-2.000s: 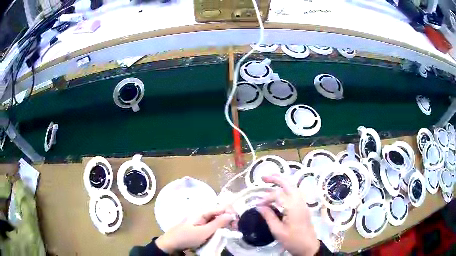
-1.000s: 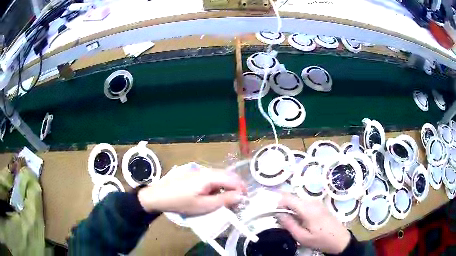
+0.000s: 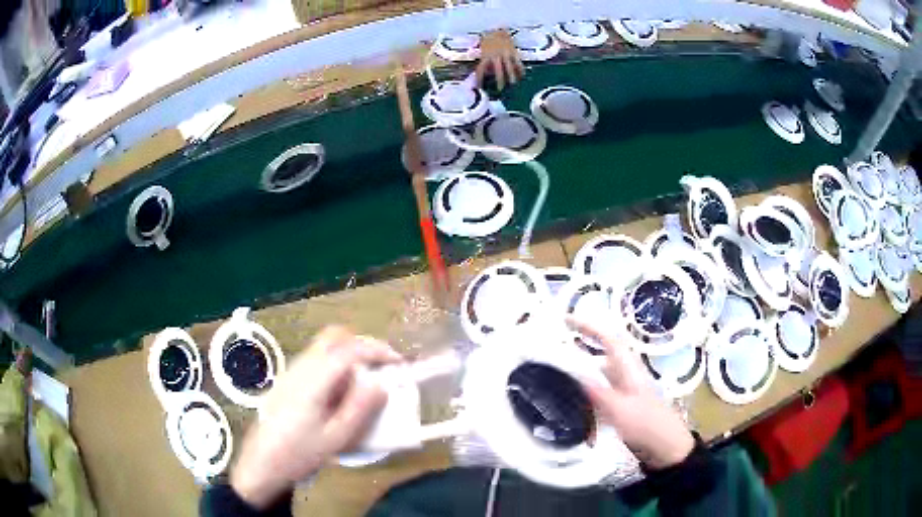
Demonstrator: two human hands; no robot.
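A round white housing (image 3: pixel 485 429) with a glossy dark centre is tilted in front of me. My right hand (image 3: pixel 629 399) holds it at the right rim. My left hand (image 3: pixel 329 409) holds a blurred white piece (image 3: pixel 392 409) left of the housing; a narrow white strip runs between the two. Part of a pale round cover (image 3: pixel 366 456) shows below my left hand. A thin white cable (image 3: pixel 541 202) hangs over the belt, its lower end near the belt's front edge.
A heap of overlapping units (image 3: pixel 743 360) lies on the right. A small group (image 3: pixel 246 364) lies on the left. The green conveyor (image 3: pixel 334 227) carries spaced units and a red-ended bar (image 3: pixel 432 247). Another person's hand (image 3: pixel 498 59) reaches in at the far side.
The view has turned. The housing has come up, with its dark centre now in full view. My left hand has moved left with the white piece. Another person's hand has appeared beyond the belt.
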